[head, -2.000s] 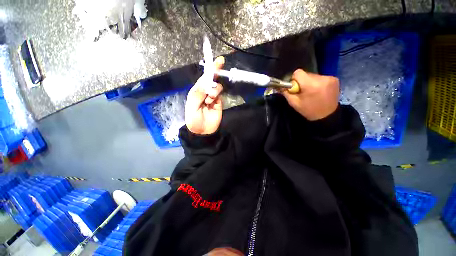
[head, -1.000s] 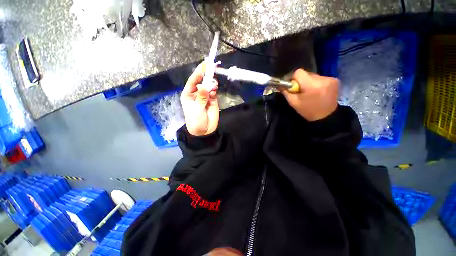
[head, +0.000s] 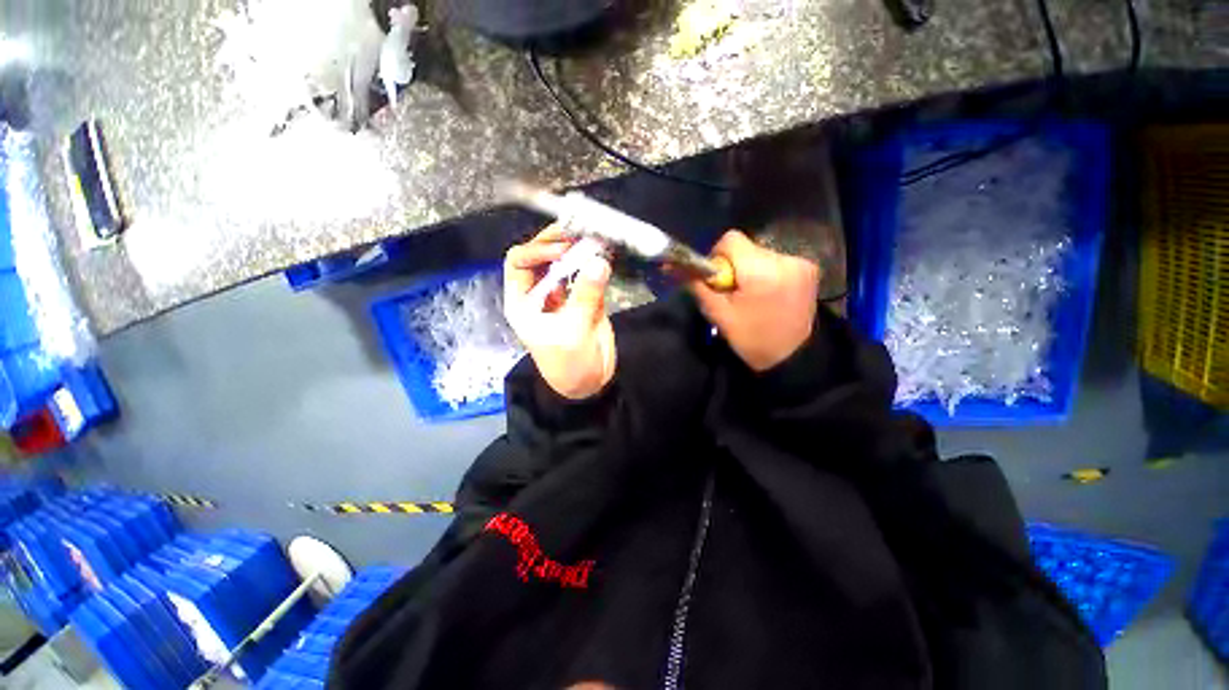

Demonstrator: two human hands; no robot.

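My right hand (head: 766, 299) is closed around the tan handle end of a soldering iron (head: 623, 229). Its pale wrapped barrel points left and its blurred thin tip is above my left hand, near the bench edge. My left hand (head: 563, 324) pinches a small whitish plastic part (head: 563, 274) between its fingers, just below the barrel. The fingers partly hide the part. I cannot tell whether iron and part touch.
A whitish plastic heap (head: 317, 54) lies on the speckled bench (head: 445, 148). A black round object (head: 532, 16) and a cord (head: 593, 139) are beyond my hands. Blue bins of clear pieces stand left (head: 402, 337) and right (head: 873, 290). A yellow crate (head: 1186, 256) is far right.
My right hand and the iron have moved left, and the iron now slants across above my left hand. The plastic part no longer points up past the fingers. The view has shifted slightly.
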